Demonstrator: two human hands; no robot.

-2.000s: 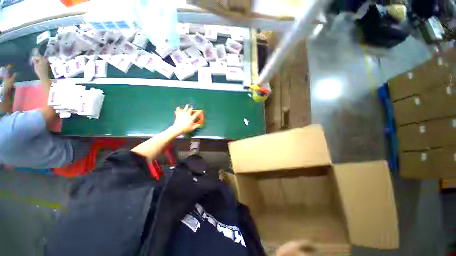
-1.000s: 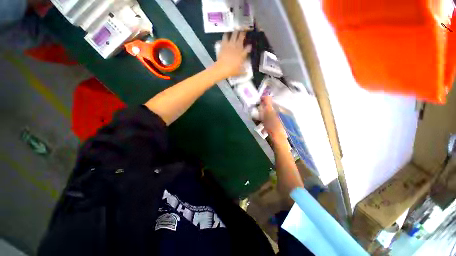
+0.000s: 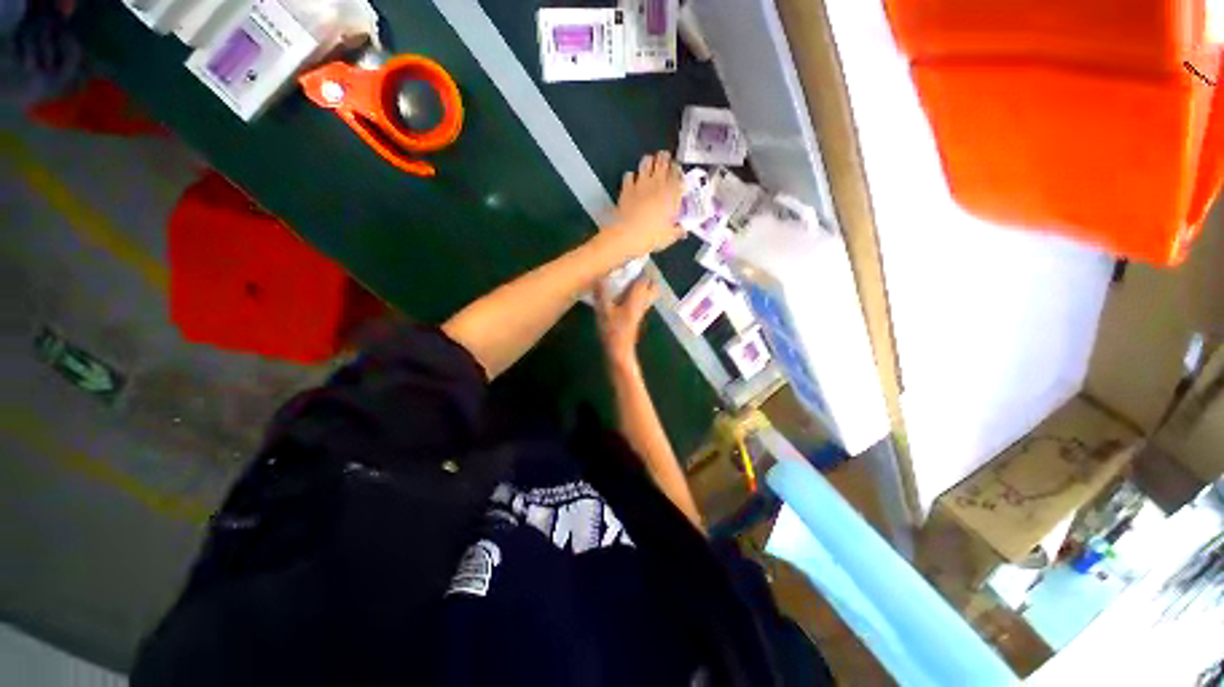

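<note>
My left hand (image 3: 651, 208) is over the metal edge between the green table and the conveyor, beside loose white product boxes (image 3: 705, 201) with purple squares. Its palm side is hidden, so its grip cannot be told. My right hand (image 3: 626, 315) is just below it, its fingers around a white product box (image 3: 624, 277) between the hands. That box is partly covered, and whether there is more than one cannot be told. An orange tape dispenser (image 3: 410, 108) lies on the green table (image 3: 443, 242), left of my hands.
More product boxes (image 3: 248, 61) stand at the table's upper left. Others (image 3: 581, 43) lie on the conveyor. A large orange bin (image 3: 1060, 121) is on the shelf at upper right. Light blue film (image 3: 859, 577) hangs at lower right. A red stool (image 3: 248, 275) stands left of the table.
Both hands were apart among the conveyor boxes. My left hand has moved down and right, my right hand left to the metal edge, and they are now close together at a white box.
</note>
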